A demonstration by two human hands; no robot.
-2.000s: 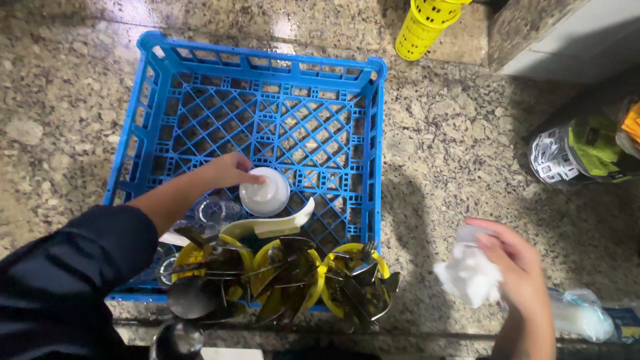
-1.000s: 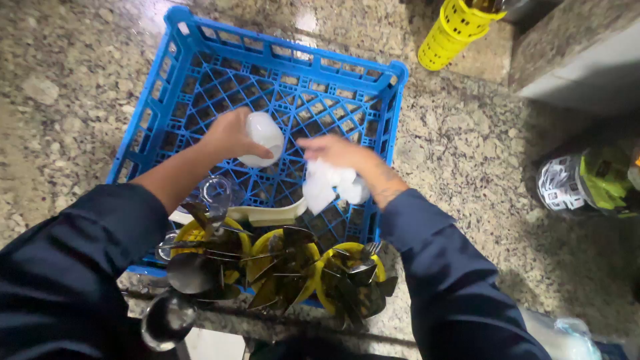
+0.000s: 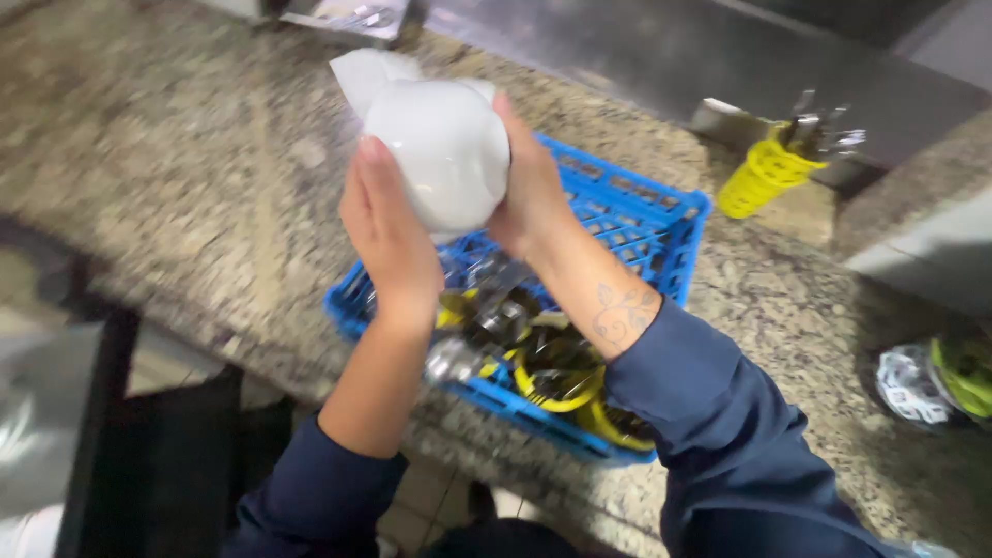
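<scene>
A white glazed bowl (image 3: 446,159) is held up between my hands, above the left part of a blue plastic dish rack (image 3: 620,190). My left hand (image 3: 391,225) grips its left side, fingers pointing up. At its right side is my right hand (image 3: 531,182), its fingers partly hidden behind the bowl. A white cloth or paper (image 3: 372,77) shows behind the bowl's upper edge; which fingers press it cannot be seen. Below my wrists, yellow round cutlery baskets (image 3: 558,387) with utensils stand in the rack's near side, along with clear glasses and a metal ladle or cup (image 3: 453,359).
A yellow perforated holder with cutlery (image 3: 763,178) stands at the back right of the granite counter (image 3: 783,302). Bagged items (image 3: 922,384) lie at the right. A metal tray with utensils (image 3: 349,19) is at the top. A dark frame borders the counter's near left.
The bowl, low in the rack earlier, is lifted up and to the left. My right hand has come from the right with the white cloth or paper to the bowl. The view has turned noticeably.
</scene>
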